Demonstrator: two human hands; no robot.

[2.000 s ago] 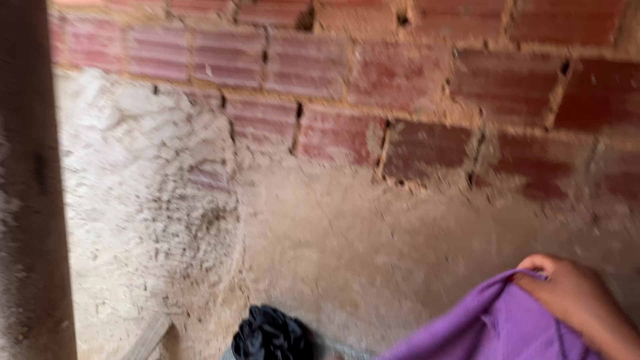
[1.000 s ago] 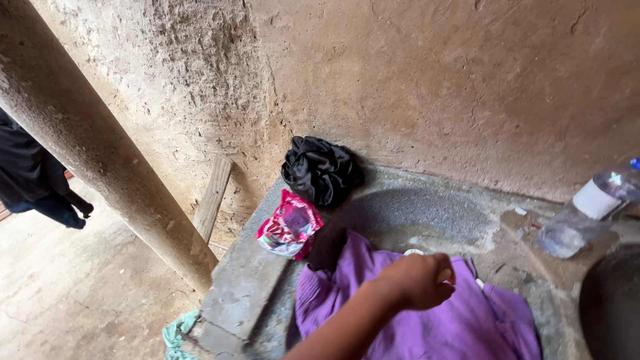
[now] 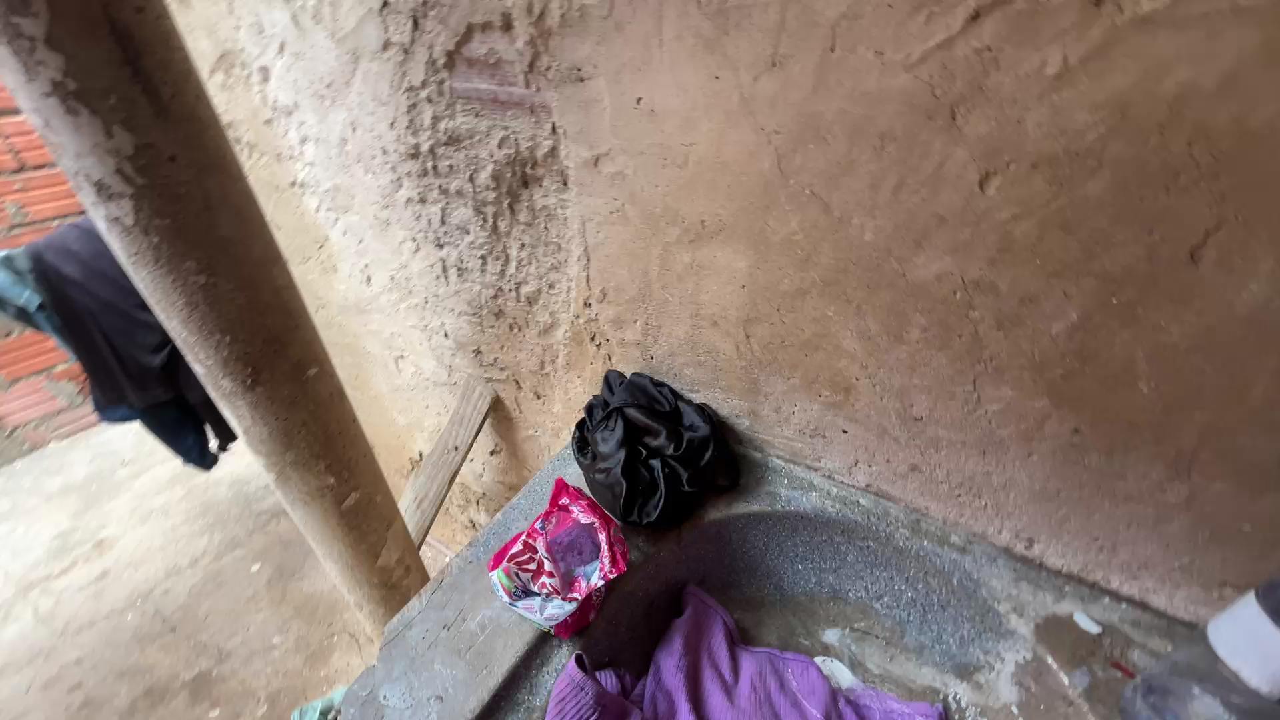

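Observation:
Neither of my hands shows in the head view now. A purple ribbed garment (image 3: 740,672) lies in the basin of a grey concrete wash sink (image 3: 440,640), cut off by the lower edge of the view. Just beyond the garment, a small whitish object (image 3: 836,671), perhaps soap, shows in part. On the sink's left ledge rests an opened pink plastic packet (image 3: 562,560) bearing writing. Behind the packet, a bunched black shiny cloth (image 3: 650,448) sits in the corner against the wall.
A slanting concrete post (image 3: 240,330) stands left of the sink, with dark clothes (image 3: 120,330) hanging beyond it. A wooden board (image 3: 445,460) leans at the wall. A clear plastic bottle (image 3: 1190,685) is partly visible at lower right, near a white chip (image 3: 1087,623).
The hand that held the purple garment two seconds ago, and was over it one second ago, has left the view. The garment now lies in the basin. The view has swung considerably.

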